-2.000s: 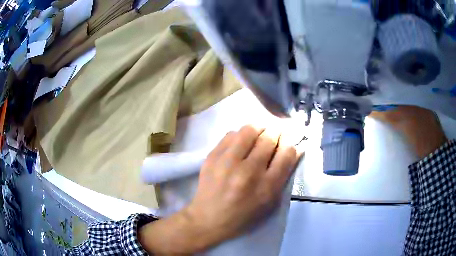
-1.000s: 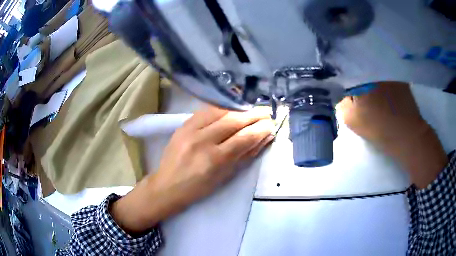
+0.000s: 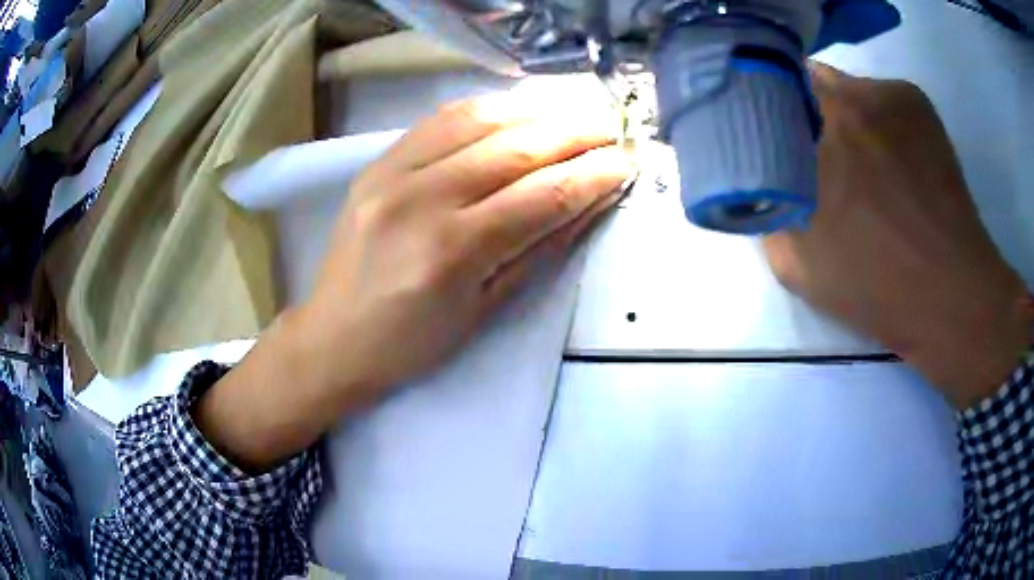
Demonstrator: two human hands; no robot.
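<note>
The white lining piece [image 3: 437, 465] lies on the machine table, with a folded white edge sticking out left of my left hand. The tan garment panel [image 3: 187, 193] lies rumpled at the left. My left hand [image 3: 454, 227] lies flat on the white piece, fingertips close beside the presser foot and needle [image 3: 612, 68] under the bright lamp. My right hand [image 3: 890, 215] is right of the ribbed grey tension dial [image 3: 743, 130], which partly hides it; its fingers and anything in them are hidden.
Bundles of brown cut pieces [image 3: 125, 108] with white tickets lie at the upper left. A dark seam [image 3: 726, 358] crosses the white tabletop in front of the machine. A blue part shows above my right hand.
The view has shifted, so the machine head sits higher in the picture. My left hand stays on the white piece near the needle. More of my right wrist shows.
</note>
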